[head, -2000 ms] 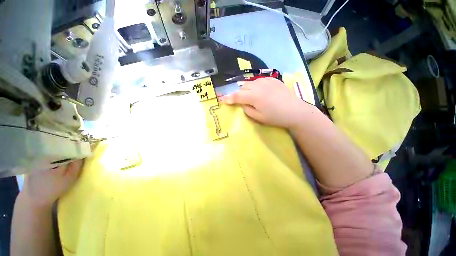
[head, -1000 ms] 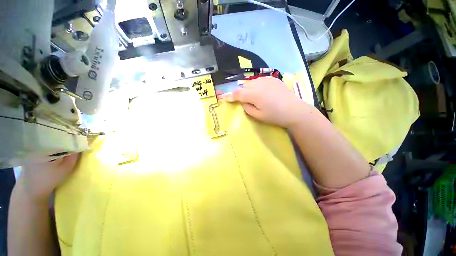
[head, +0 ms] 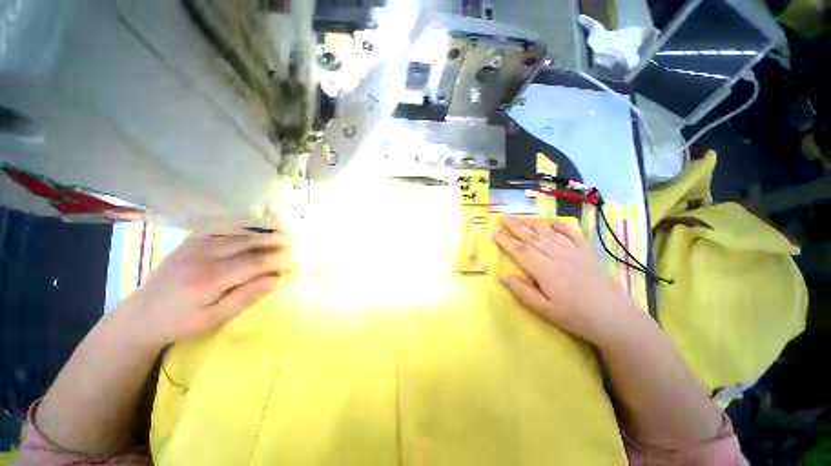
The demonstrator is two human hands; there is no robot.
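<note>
A large yellow bag body (head: pixel 364 391) lies spread under the sewing machine head (head: pixel 137 100). Its upper middle is washed out by bright light, so the needle area is hidden in glare. A slotted yellow clamp (head: pixel 474 238) with handwritten black marks lies on the cloth at the right of the glare. My left hand (head: pixel 214 282) lies flat on the bag's upper left edge, fingertips reaching the glare. My right hand (head: pixel 556 273) lies flat on the upper right part, fingers spread, just right of the clamp. Neither hand visibly grasps anything.
A red-and-black tool (head: pixel 569 193) with black cords lies beyond my right hand on the pale template (head: pixel 588 127). A pile of yellow bag bodies (head: pixel 729 291) is at the right. A white cable (head: pixel 629 98) and grey device are at the upper right.
The view has shifted, so the machine head looks larger at the left. My left hand, partly hidden before, now shows on top of the cloth. My right hand is now lower, flatter, with fingers spread.
</note>
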